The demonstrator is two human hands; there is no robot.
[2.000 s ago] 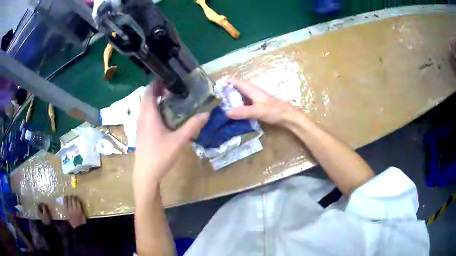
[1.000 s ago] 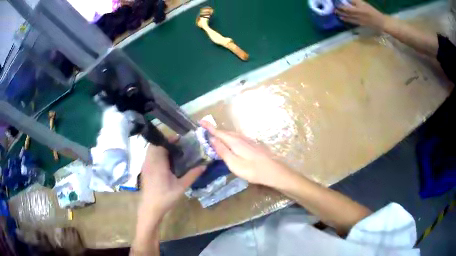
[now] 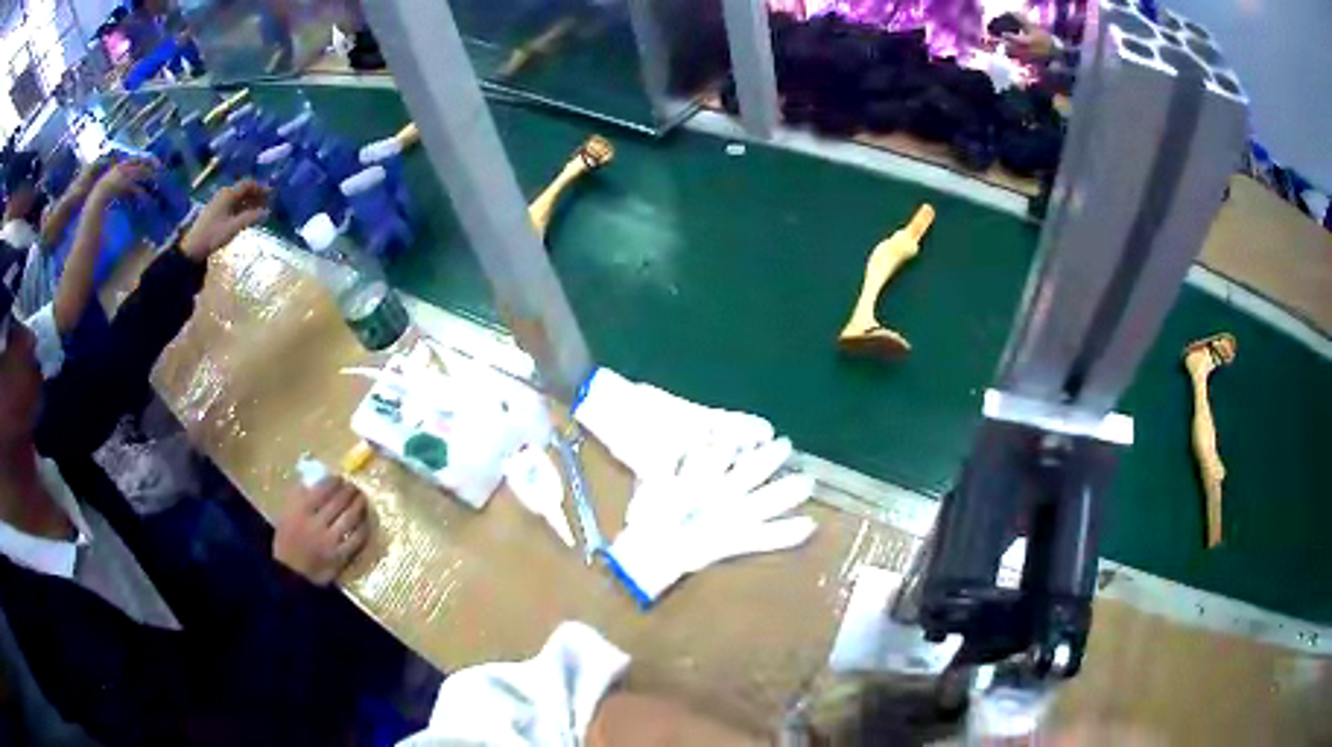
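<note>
The black linkage of the hand press (image 3: 1015,547) stands at the lower right, on a grey metal column (image 3: 1118,219). A blurred brownish block, perhaps the press pad (image 3: 877,711), shows at the bottom edge. Part of a white sheet (image 3: 884,620) lies behind it. My white left sleeve (image 3: 533,693) and a piece of bare forearm show at the bottom. My left hand is cut off below the picture. My right hand is out of view. No blue part shows at the press.
White work gloves (image 3: 701,482), a silver tool (image 3: 582,496), a white bottle (image 3: 541,489) and a white box (image 3: 453,431) lie on the bench. A drink bottle (image 3: 365,299) is beyond. Doll legs (image 3: 887,285) and blue parts (image 3: 373,197) lie on the green belt. A person sits at left, one hand (image 3: 322,528) on the bench.
The view has swung left and up along the line. The blue part and both my hands have gone out of the picture. The neighbour, gloves and belt now show more fully.
</note>
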